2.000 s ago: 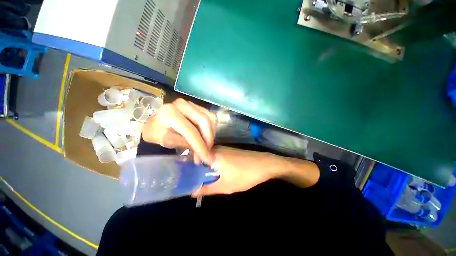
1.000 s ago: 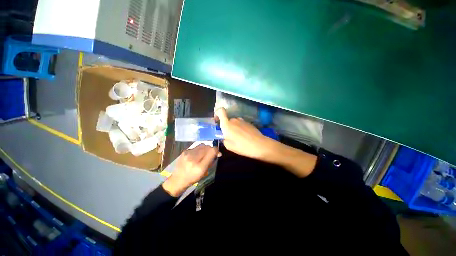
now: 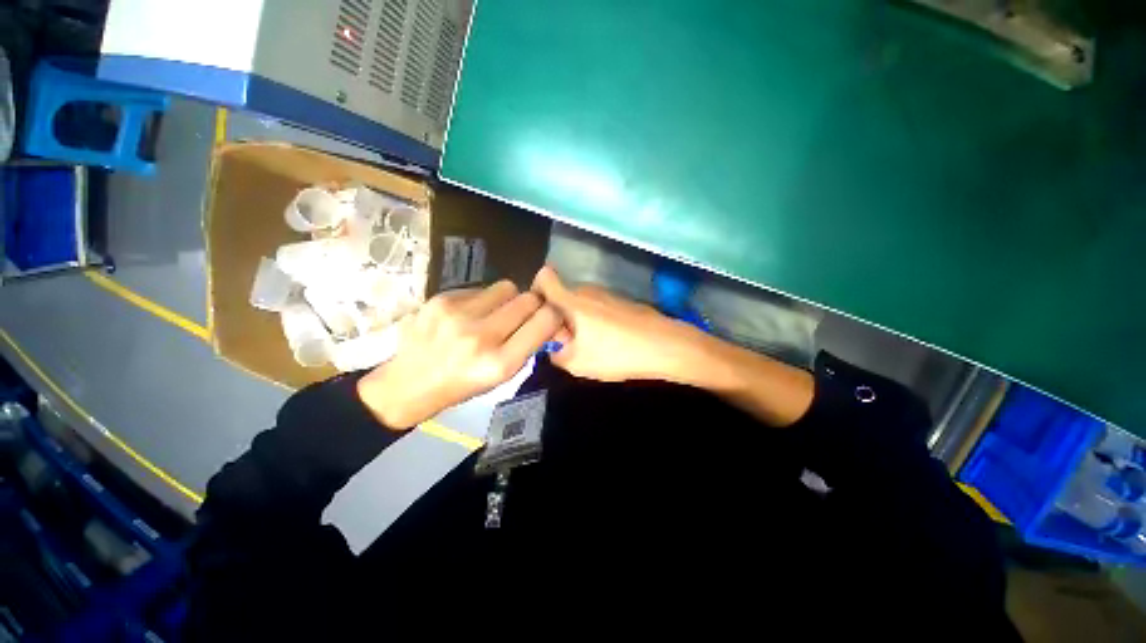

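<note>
My left hand (image 3: pixel 463 349) and my right hand (image 3: pixel 616 337) meet in front of my dark clothing, just below the bench edge. A small bit of the blue wires (image 3: pixel 553 347) shows between them, at my right hand's fingers. My right hand is closed around the bundle. My left fingers are curled against my right hand, and what they hold is hidden. The rest of the bundle is hidden, and no cup is visible on it.
A cardboard box (image 3: pixel 251 251) of loose white cups (image 3: pixel 337 279) stands at left. The green bench (image 3: pixel 754 163) spans the top right, beside a grey-white cabinet (image 3: pixel 295 57). A blue stool (image 3: pixel 91 113) is far left; a blue bin (image 3: pixel 1024 459) is lower right. An ID badge (image 3: pixel 515 430) hangs below my hands.
The translucent cup with the blue wires, visible earlier, is now hidden by my hands. My left hand has moved up against my right hand. The ID badge has come into view.
</note>
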